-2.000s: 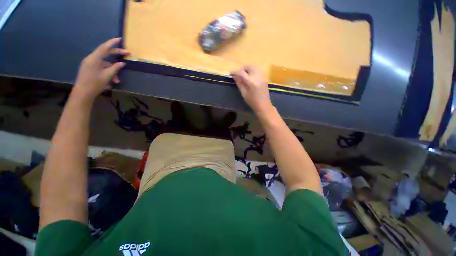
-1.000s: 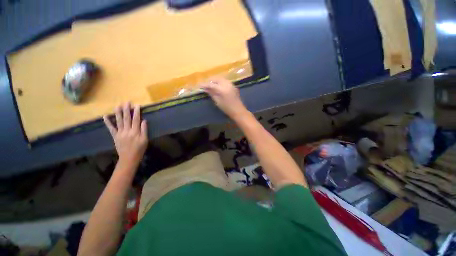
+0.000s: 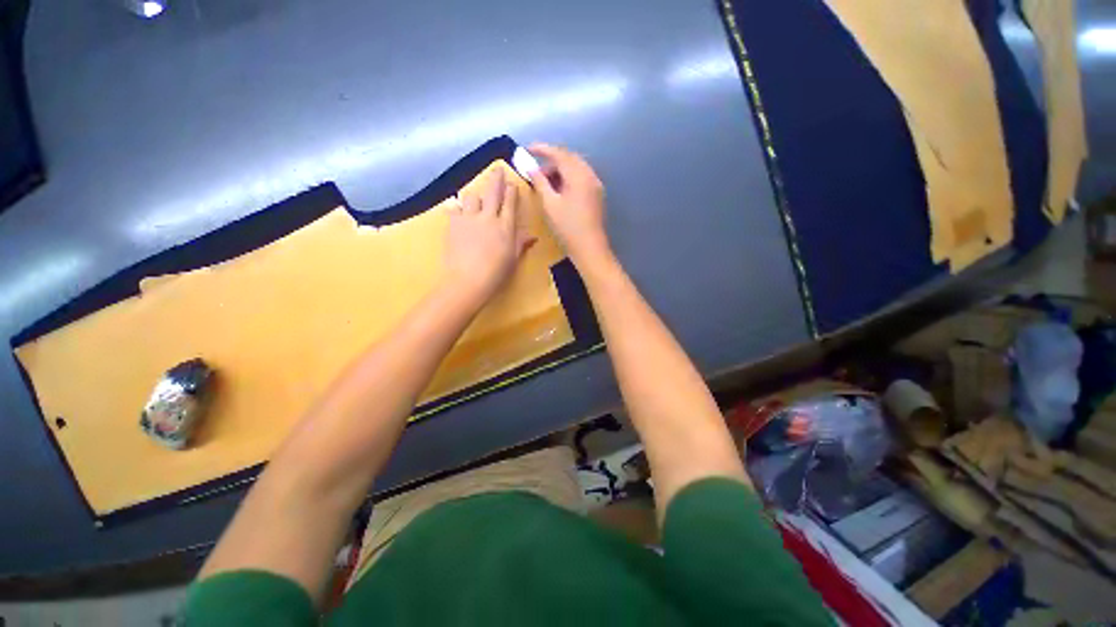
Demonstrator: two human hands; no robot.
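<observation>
The tan-yellow card pattern piece [image 3: 282, 319] lies on a slightly larger dark navy fabric panel [image 3: 263, 233] on the table. My left hand [image 3: 486, 235] lies flat on the pattern near its upper right corner, holding nothing. My right hand [image 3: 572, 196] pinches a white piece of tailor's chalk [image 3: 526, 163] at the pattern's upper right corner. The wrapped pattern weight [image 3: 178, 402] sits on the pattern's left part. A shiny tape patch [image 3: 508, 341] runs along the lower right edge, partly behind my left forearm.
The grey-blue table [image 3: 661, 221] carries more navy cloth [image 3: 844, 184] with narrow tan pattern pieces [image 3: 948, 135] at the right. Dark cloth [image 3: 15, 116] lies at the upper left. Below the table edge are a clear plastic bag [image 3: 820, 447], cardboard scraps [image 3: 1010, 472] and a red item [image 3: 826, 570].
My left hand has moved from the near edge up onto the pattern's upper right. My right hand has moved from the near edge to the far corner, where white chalk shows. The view has shifted.
</observation>
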